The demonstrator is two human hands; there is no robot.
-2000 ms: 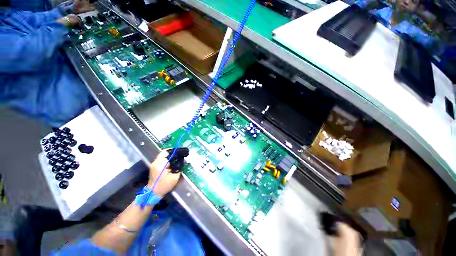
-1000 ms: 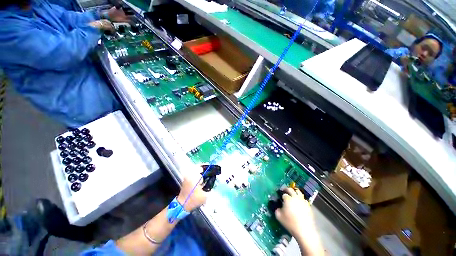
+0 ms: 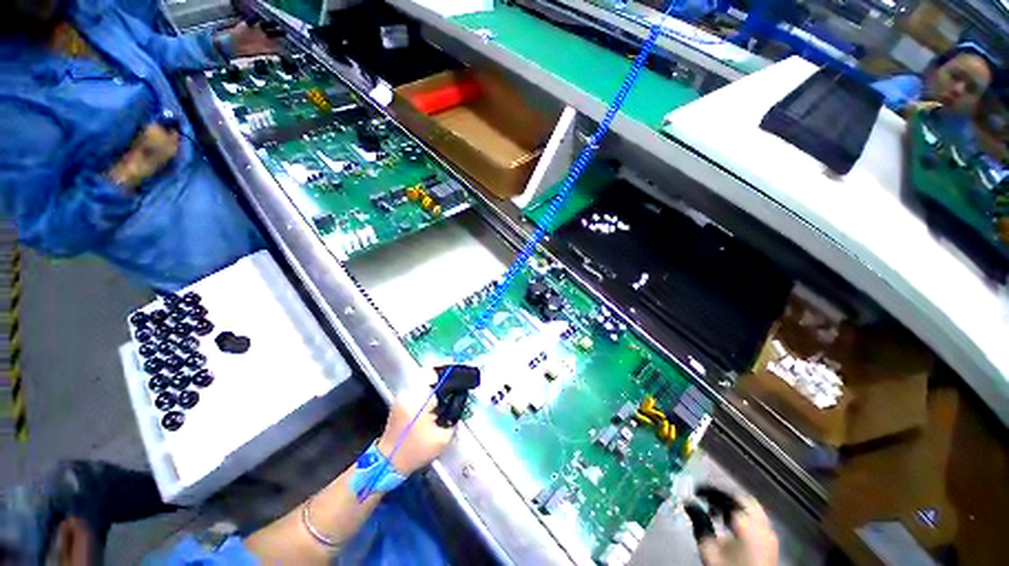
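Observation:
A large green circuit board point(image 3: 575, 426) lies flat on the conveyor in front of me, with black round parts and yellow coils on it. My left hand point(image 3: 426, 420) is at the board's near left edge, with black coverings on its fingertips. I cannot tell whether it holds a part. A light blue strap point(image 3: 377, 471) is on my left wrist. My right hand point(image 3: 739, 535) is past the board's right end, low in the picture, its black-covered fingertips near the board's corner. Whether it holds anything is too small to tell.
Metal rails point(image 3: 365, 343) run along the boards. A second board point(image 3: 365, 182) lies further left. A white foam tray point(image 3: 266, 376) holds black cylinders. An open carton point(image 3: 813, 370) with white pieces and a black tray point(image 3: 675, 276) stand behind. A blue coiled cord crosses the view. A neighbouring person point(image 3: 122, 144) stands upper left.
My right hand has moved off the board to the lower right, beyond its end. My left hand has stayed near the same edge. The neighbour has drawn one hand back from the boards.

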